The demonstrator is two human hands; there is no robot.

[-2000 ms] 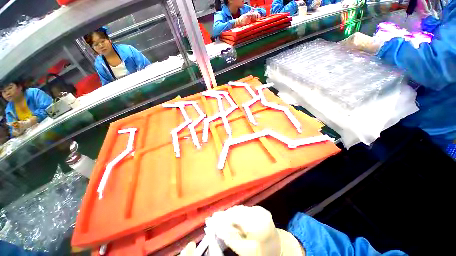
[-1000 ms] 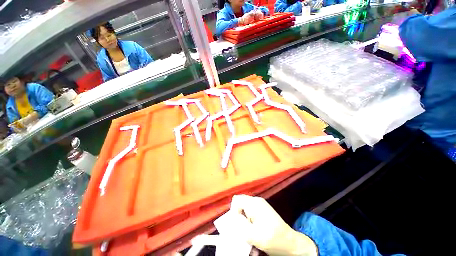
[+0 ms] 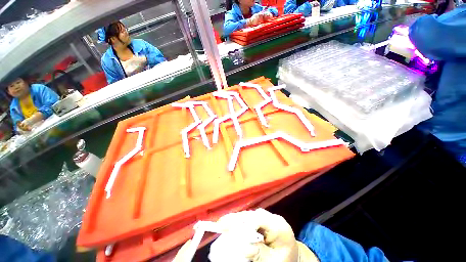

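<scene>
My right hand [image 3: 276,234], in a cream glove, is at the bottom edge, closed around a crumpled white wiping cloth [image 3: 230,247]. A bent white strip [image 3: 203,226] comes out to the left of the cloth and runs down to the bottom edge. Its contact with the cloth is hidden. A cream sliver beside the strip's lower end may be a fingertip of my left hand, otherwise cut off. Several more bent white strips [image 3: 125,159] lie on the top red foam tray [image 3: 166,192], most of them towards its back and right.
Clear plastic trays [image 3: 352,77] lie on white packing sheets [image 3: 378,134] to the right. A bottle [image 3: 88,161] and crinkled clear plastic [image 3: 43,210] are at the left. A person [image 3: 127,56] sits across the line; another in blue [image 3: 447,87] is at the right.
My right hand has shifted and turned at the bottom edge, still holding the cloth. The strip beside it has changed angle. The view has shifted slightly; the strips on the foam have not moved.
</scene>
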